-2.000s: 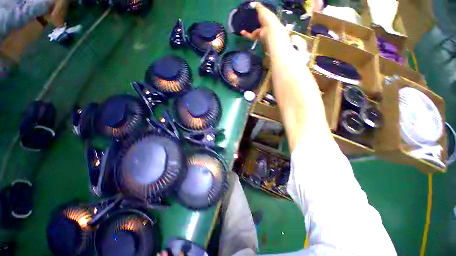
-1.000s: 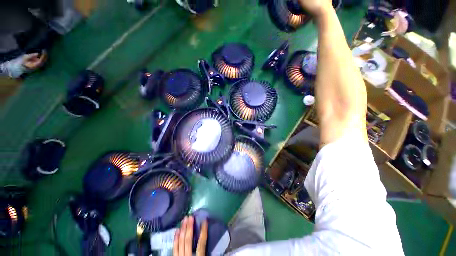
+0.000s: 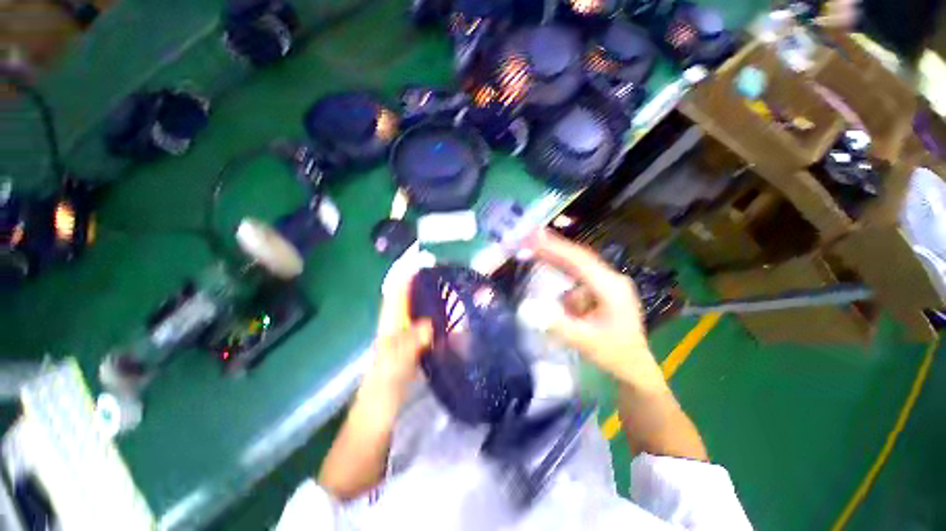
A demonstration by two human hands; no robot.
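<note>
A dark navy fan (image 3: pixel 467 337) is in front of my body, blurred, with its slatted cage edge-on. Its dark bracket and base (image 3: pixel 534 446) hang toward my lap at the lower right. My left hand (image 3: pixel 394 332) grips the cage's left side. My right hand (image 3: pixel 596 311) is just right of the fan, fingers bent, beside a blurred pale thing (image 3: pixel 539 296); whether it holds that thing is unclear.
Several fans stand at the bench's far side, one nearby (image 3: pixel 438 166). A white label (image 3: pixel 447 227) and small round black part (image 3: pixel 390 236) lie ahead. The buffing wheel (image 3: pixel 269 248) is left; cardboard boxes (image 3: pixel 768 156) stand right.
The view has swung, bringing the buffing wheel in. My right arm has come back from the far fans to my body. My left hand has left the bench edge and now holds a fan.
</note>
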